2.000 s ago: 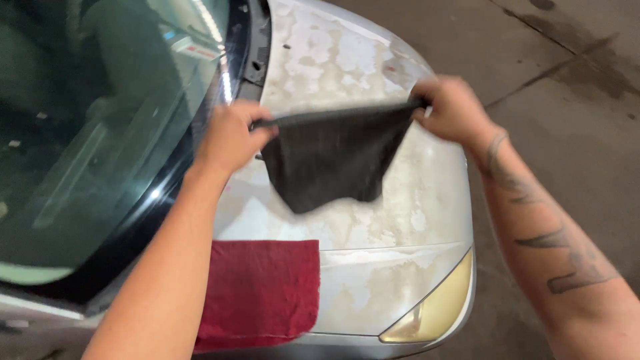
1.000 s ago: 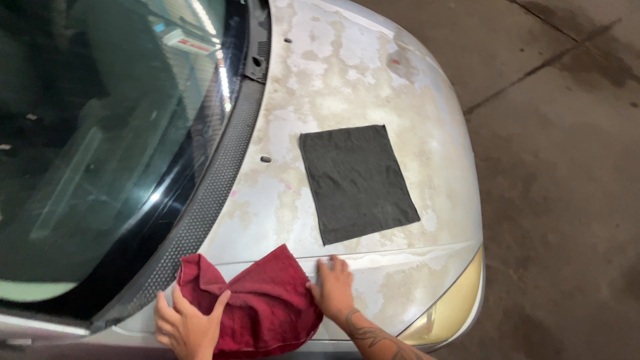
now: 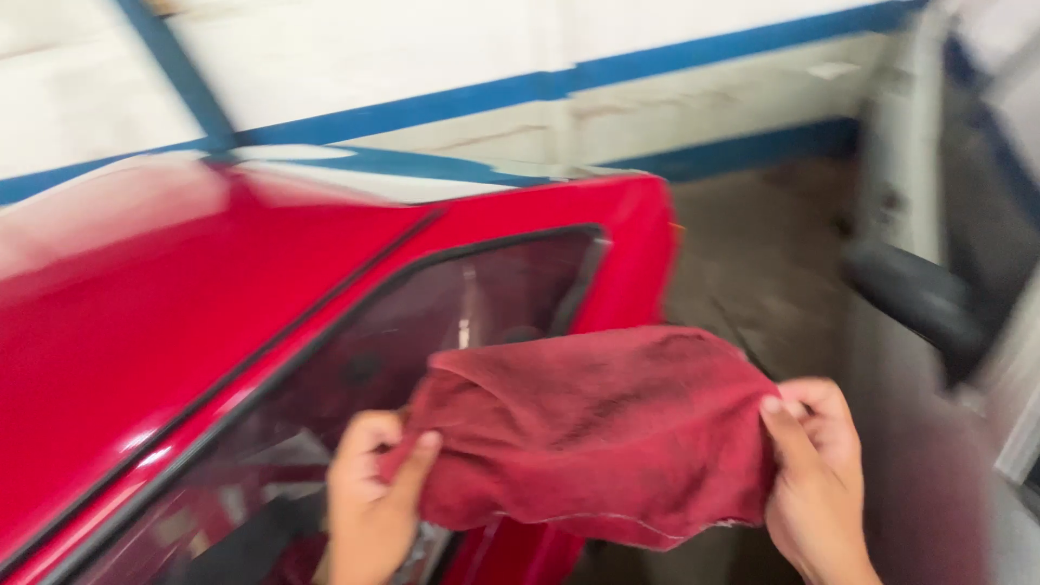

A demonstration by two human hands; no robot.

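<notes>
A dark red cloth is stretched between my two hands in the lower middle of the view, with darker smudges on its upper face. My left hand pinches its left end between thumb and fingers. At the right end, my right hand grips the cloth's edge the same way. The cloth hangs in front of the side window of a red car. The black cloth and the hood are outside the view.
The red car's roof and side fill the left. On the right, blurred, stands another vehicle with a black side mirror. Concrete floor lies between them. Behind runs a white wall with blue stripes.
The view has swung from the silver car's hood to a red car. The red cloth, lying on the hood under my hands one second ago, is now held up. The black cloth was let go on the hood earlier.
</notes>
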